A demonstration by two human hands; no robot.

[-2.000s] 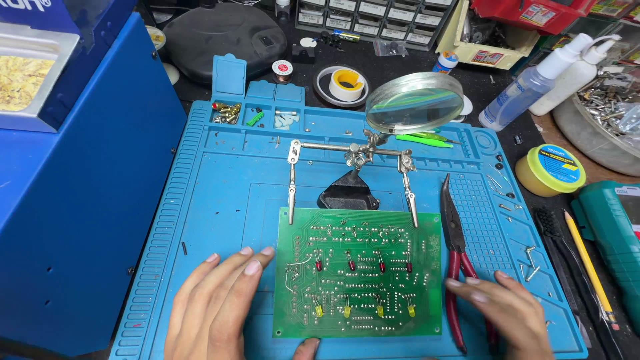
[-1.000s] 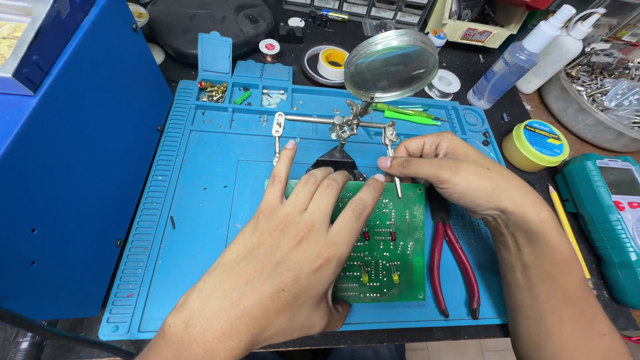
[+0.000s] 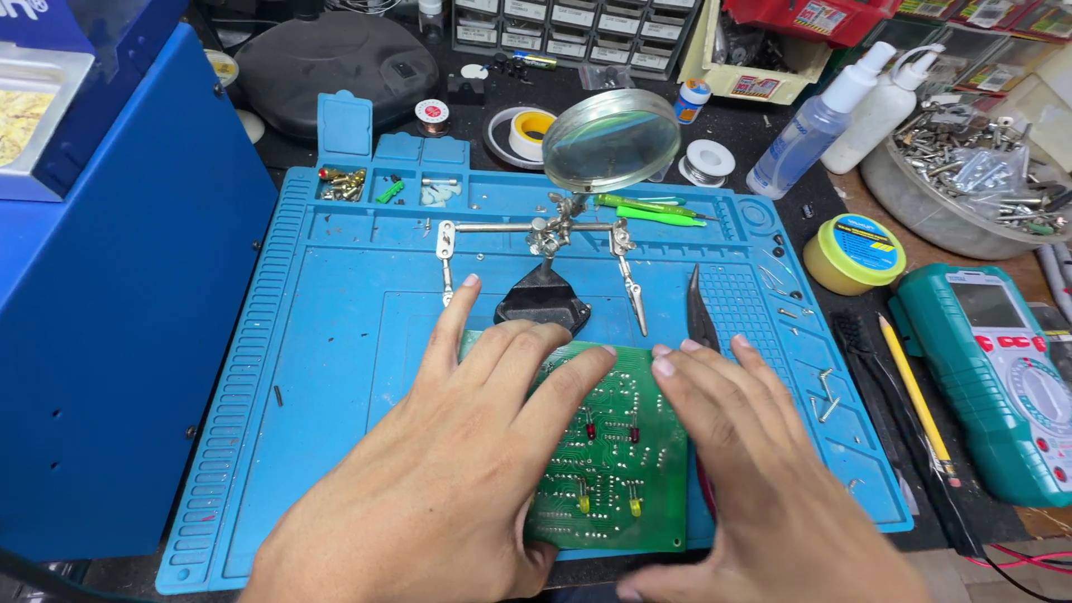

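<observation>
A green printed circuit board [image 3: 620, 469] with red and yellow LEDs lies at the near edge of the blue silicone work mat [image 3: 335, 360]. My left hand [image 3: 452, 452] grips it, fingers spread over its upper left part and thumb at the near edge. My right hand [image 3: 754, 469] is slightly blurred, its fingertips by the board's upper right corner; whether it touches is unclear. Beyond the board stands a helping-hands holder [image 3: 544, 297] with a magnifying glass [image 3: 613, 141]. Its right alligator clip [image 3: 634, 301] points down, apart from the board. Long-nose pliers [image 3: 700, 314] are partly hidden by my right hand.
A blue cabinet [image 3: 126, 293] borders the mat at left. At right are a yellow tub [image 3: 854, 254], a pencil [image 3: 917, 398], a black brush [image 3: 863, 352] and a green multimeter [image 3: 984, 377]. Spray bottle [image 3: 808, 134], solder spool [image 3: 707, 162] and a screw-filled bowl [image 3: 930, 201] stand farther back.
My right hand has come off the right alligator clip and moved down beside the board. The clips overlapped the board's top edge two seconds ago; the right one is now apart from it.
</observation>
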